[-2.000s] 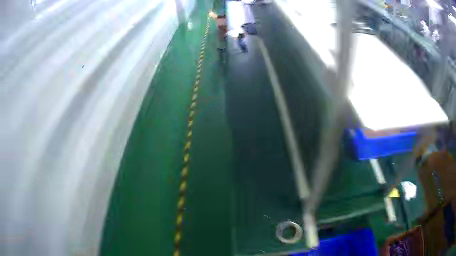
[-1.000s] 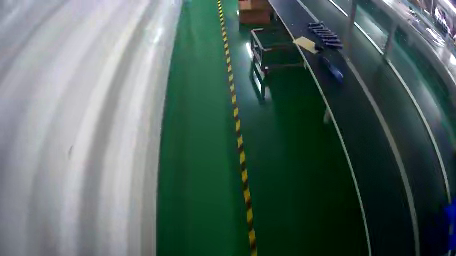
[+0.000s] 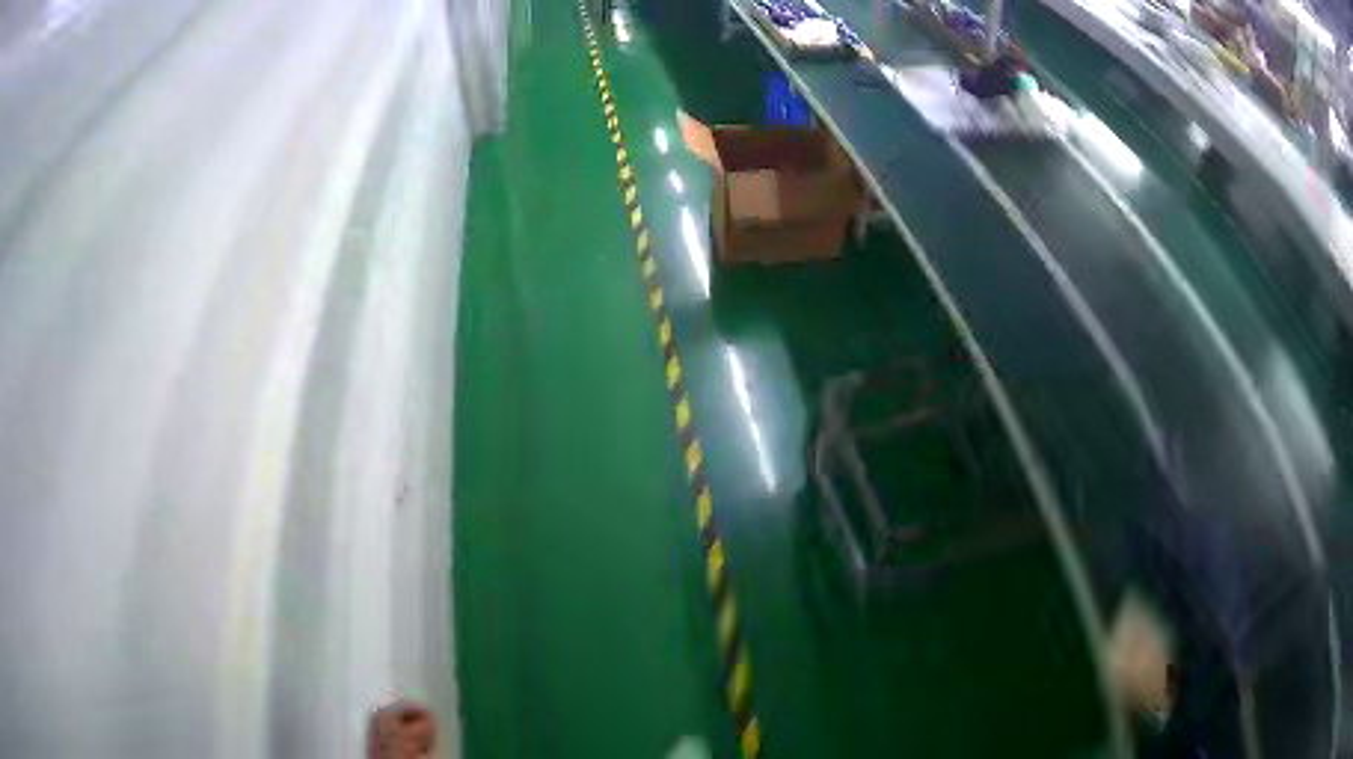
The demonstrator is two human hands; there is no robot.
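Note:
A small reddish-brown shape, which looks like part of my left hand (image 3: 402, 730), is cut off by the bottom edge beside the white curtain-like sheeting; its grip cannot be told. My right hand is not in view. A low grey metal frame (image 3: 876, 534), blurred, stands on the floor at the near side of the long dark green bench (image 3: 950, 223). A blurred tan piece (image 3: 1140, 653) lies on the bench's near part. An open brown carton (image 3: 787, 223) stands on the floor farther ahead.
White sheeting (image 3: 223, 371) hangs along the left. Yellow-black tape (image 3: 675, 378) runs along the green floor. A blue bin (image 3: 787, 101) is behind the carton. Trays of parts (image 3: 809, 33) and a dark-haired person (image 3: 997, 74) are at the far bench.
The view has moved forward along the aisle. The metal frame and tan piece are nearer and lower. The open carton shows more fully, and the reddish-brown shape has appeared at bottom left.

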